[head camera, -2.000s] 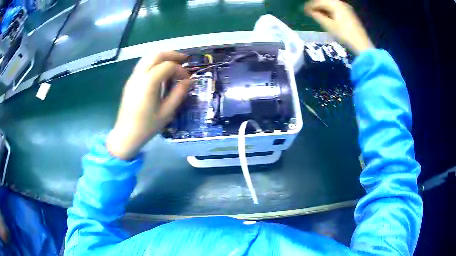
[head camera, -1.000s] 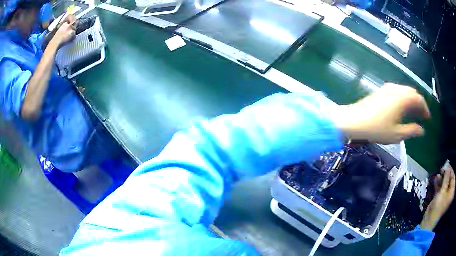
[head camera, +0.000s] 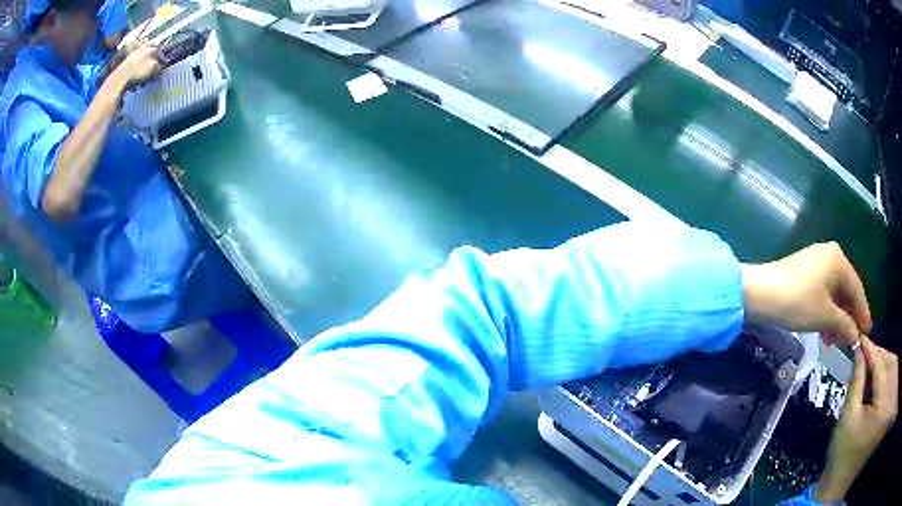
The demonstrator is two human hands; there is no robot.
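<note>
My left hand (head camera: pixel 811 292) reaches across to the right, above the far right side of the open white unit (head camera: pixel 633 450). My right hand (head camera: pixel 862 420) is at the right edge of the picture, its fingertips meeting the left ones. A tiny pale piece (head camera: pixel 856 347) shows between the fingertips of both hands; what it is cannot be told. The unit holds a large black block (head camera: pixel 717 405), and a white flat strip (head camera: pixel 653 472) hangs over its near edge. My left sleeve hides part of the unit.
Small white parts (head camera: pixel 819 387) and scattered specks lie right of the unit. A person in a blue smock (head camera: pixel 89 198) works on another white unit (head camera: pixel 183 94) at the far left, by a blue stool (head camera: pixel 198 371). A pale rail (head camera: pixel 584 178) and a white square (head camera: pixel 367 87) lie beyond.
The view has swung left since the earliest frame. My left hand has moved right and down to meet my right hand, and its fingers have closed together.
</note>
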